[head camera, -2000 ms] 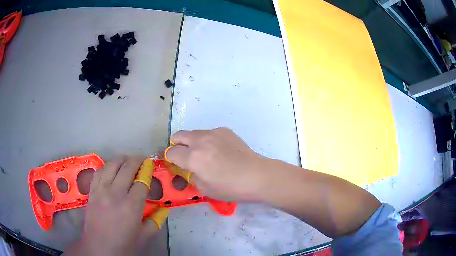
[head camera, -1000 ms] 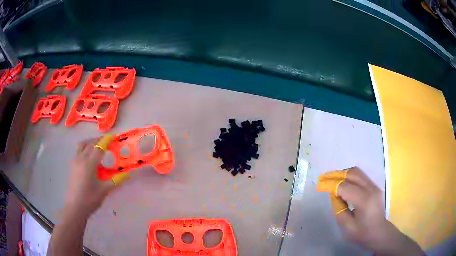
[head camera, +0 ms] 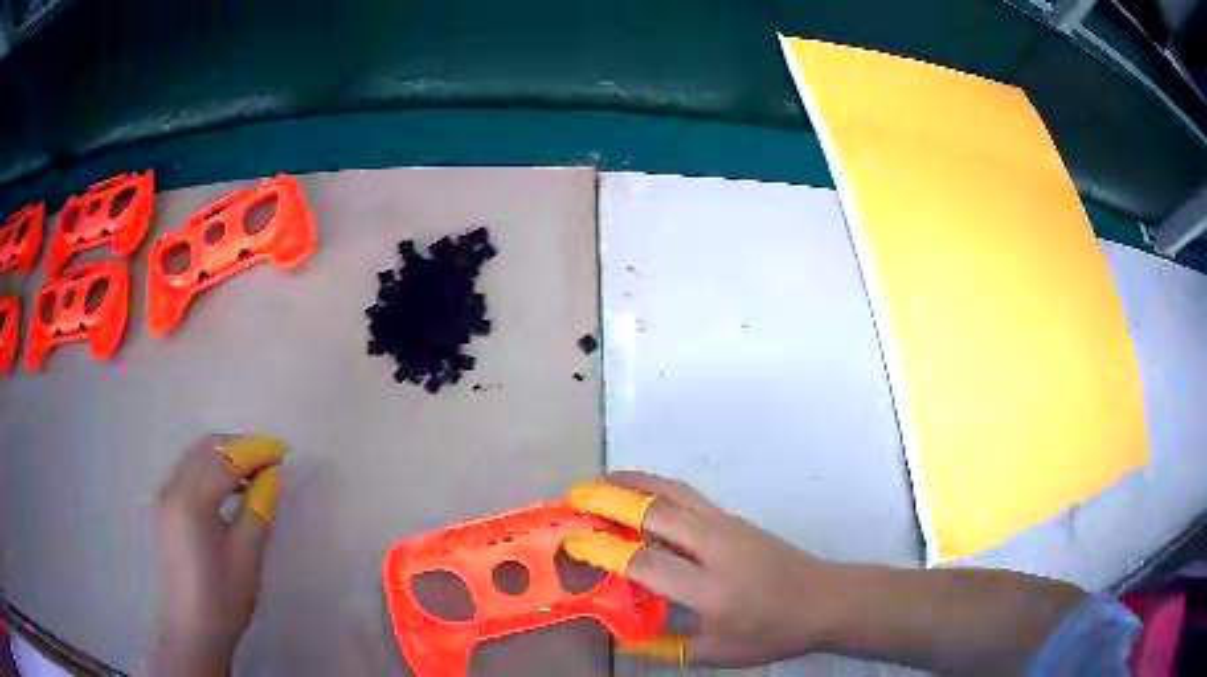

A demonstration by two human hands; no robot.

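An orange-red controller grip shell [head camera: 511,578] lies near the table's front edge, ribbed inner face up, tilted slightly. My right hand [head camera: 688,569], with yellow finger cots, grips its right end, fingers over the top edge and a cot showing below. My left hand [head camera: 219,536] is to the left of the shell, not touching it; its cotted thumb and finger are close together with a gap between them, and nothing shows in them. A pile of small black parts [head camera: 430,314] lies on the table beyond the shell.
Several more orange shells [head camera: 232,249] stand in rows at the far left. One loose black part [head camera: 588,344] lies by the table seam. A large yellow sheet [head camera: 980,291] with a white edge lies on the right. A dark green raised strip [head camera: 397,66] runs along the back.
The shell my left hand held now lies beside the others at the far left, released. My left hand has drawn back. My right hand has come to the front shell and taken hold of it.
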